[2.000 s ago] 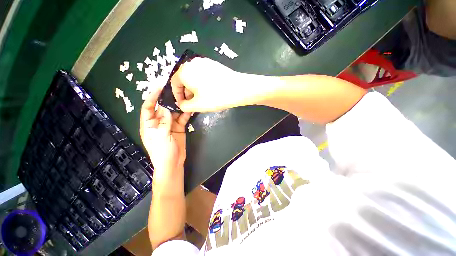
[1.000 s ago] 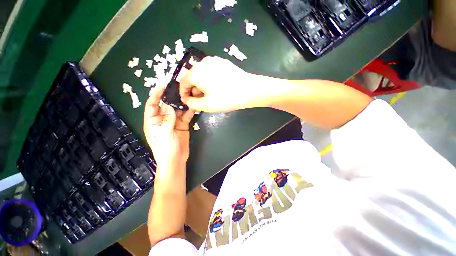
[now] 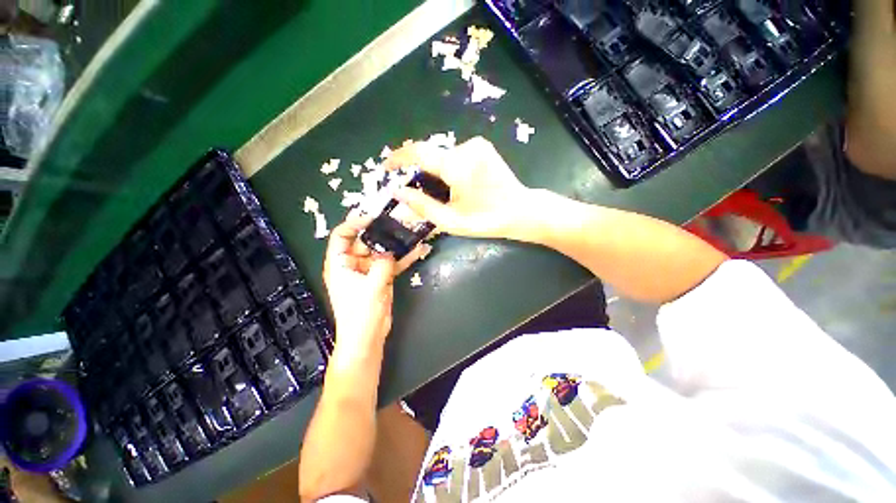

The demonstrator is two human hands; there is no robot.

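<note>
A black plastic housing (image 3: 398,232) is held between my two hands above the dark green worktop. My left hand (image 3: 359,265) holds its lower left end, palm up. My right hand (image 3: 470,187) grips its upper right end, with thumb and fingers on its face. Whether the right fingers also hold a pale piece cannot be told. Small pale pieces (image 3: 351,198) lie loose just beyond the hands, partly hidden by them.
The left blister tray (image 3: 196,314) holds rows of black housings. The right blister tray (image 3: 678,88) lies at the upper right. More pale pieces (image 3: 484,90) lie beside it. A neighbouring person's arm (image 3: 872,98), a red stool (image 3: 752,228) and a purple-rimmed round object (image 3: 41,424) are at the sides.
The view has shifted, so the worktop and hands sit lower and more of the right tray shows. The housing is tilted more face-up, and my right hand has shifted towards its upper end.
</note>
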